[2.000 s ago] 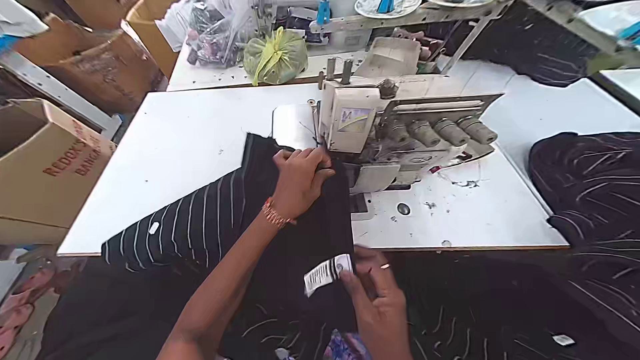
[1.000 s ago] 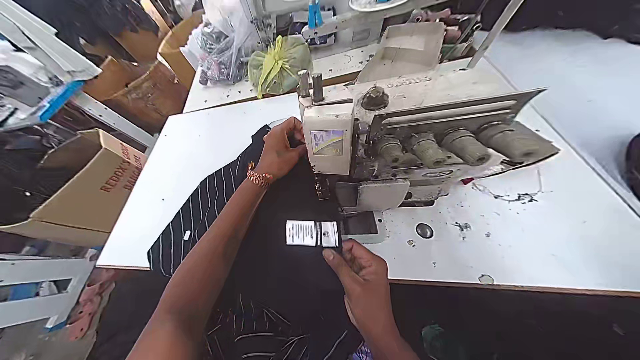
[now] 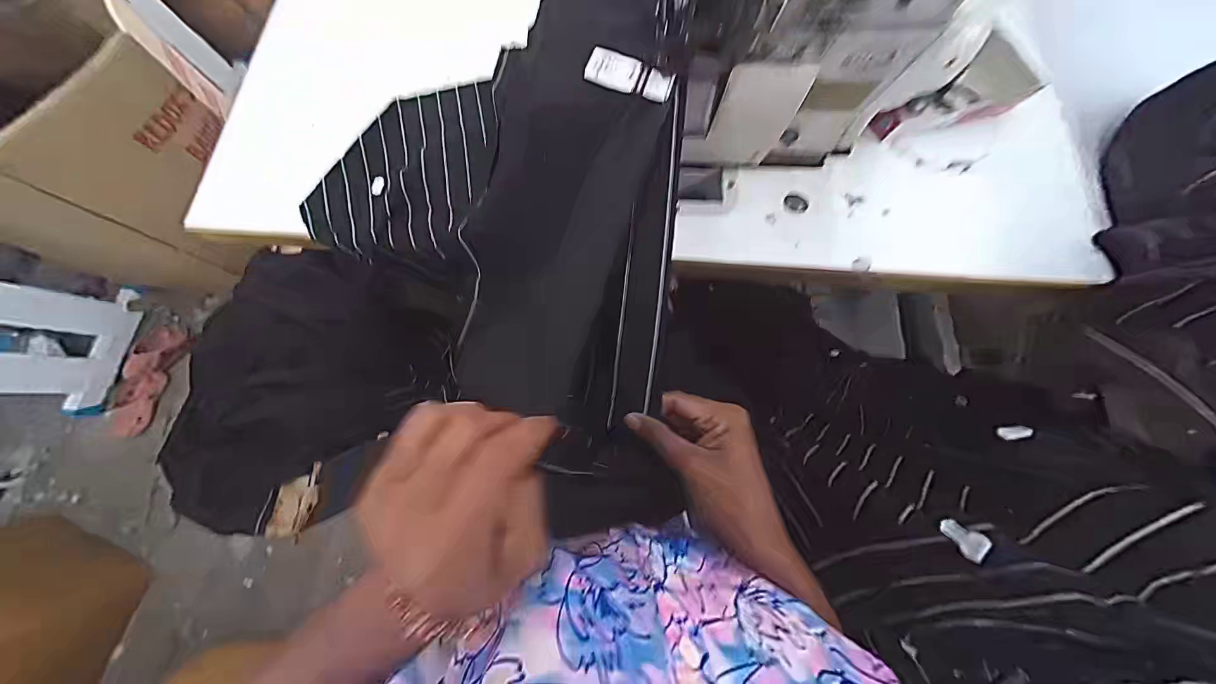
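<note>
A black garment piece (image 3: 570, 228) stretches from the sewing machine (image 3: 817, 76) at the top down to my lap, with a white care label (image 3: 629, 74) near the machine. My right hand (image 3: 712, 456) pinches its lower right edge between thumb and fingers, by a seam with white lines. Blurred by motion, my left hand (image 3: 465, 503) is at the lower left edge of the cloth; its fingertips touch or nearly touch it, and its grip is unclear. A pinstriped black part (image 3: 408, 171) lies on the white table to the left.
The white table's front edge (image 3: 893, 275) crosses the view. A cardboard box (image 3: 104, 152) stands at the left. Dark striped cloth (image 3: 997, 560) is heaped at the right, and more black cloth (image 3: 304, 380) hangs below the table at the left.
Both hands have moved down from the machine area and the label to the garment's lower end near my lap. The view has tilted down.
</note>
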